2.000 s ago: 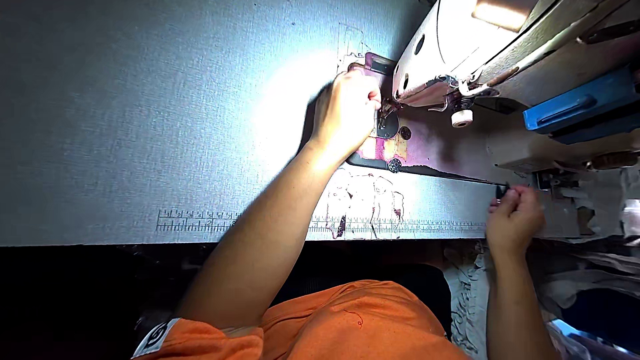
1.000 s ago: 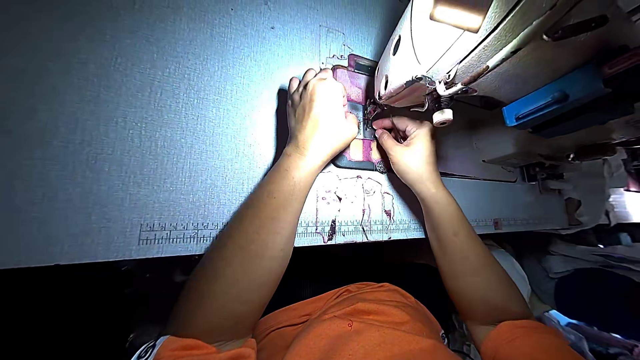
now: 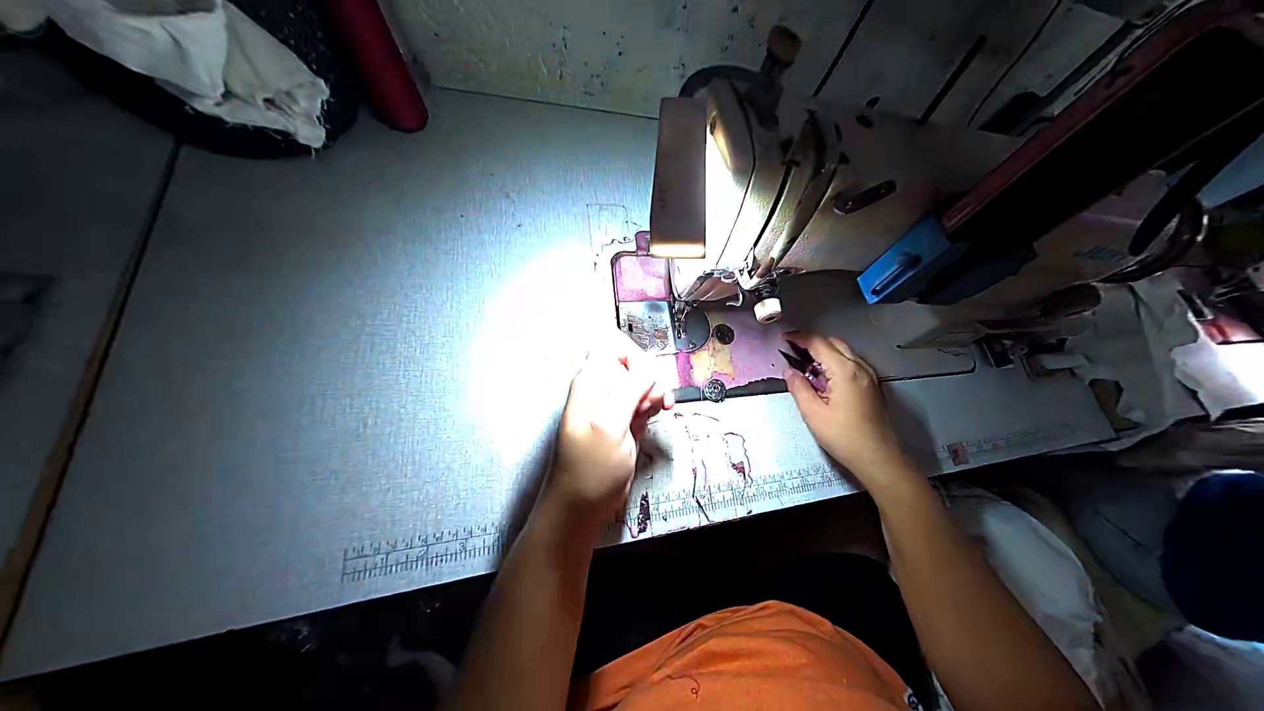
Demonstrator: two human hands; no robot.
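Note:
My left hand (image 3: 604, 420) is over the table just left and below the needle area of the sewing machine (image 3: 770, 188), fingers curled; whether it pinches something small cannot be told in the glare. My right hand (image 3: 839, 395) holds a small dark pointed tool, perhaps thread snips (image 3: 798, 363), over the machine's bed (image 3: 758, 346). Between the hands lie the bed's worn pink and yellow part and a round dark knob (image 3: 714, 390). The presser foot (image 3: 681, 314) stands above the metal needle plate (image 3: 647, 324).
A printed ruler scale (image 3: 425, 553) runs along the table's front edge, with loose dark threads (image 3: 699, 464) beside it. A blue box-like piece (image 3: 904, 262) is on the machine arm. White cloth (image 3: 267, 84) and a red roll (image 3: 380, 69) lie at the back left.
The view has shifted widely to take in more of the table and machine. Both hands have drawn back from the needle area, the right one to the right, where a dark pointed tool now shows in it.

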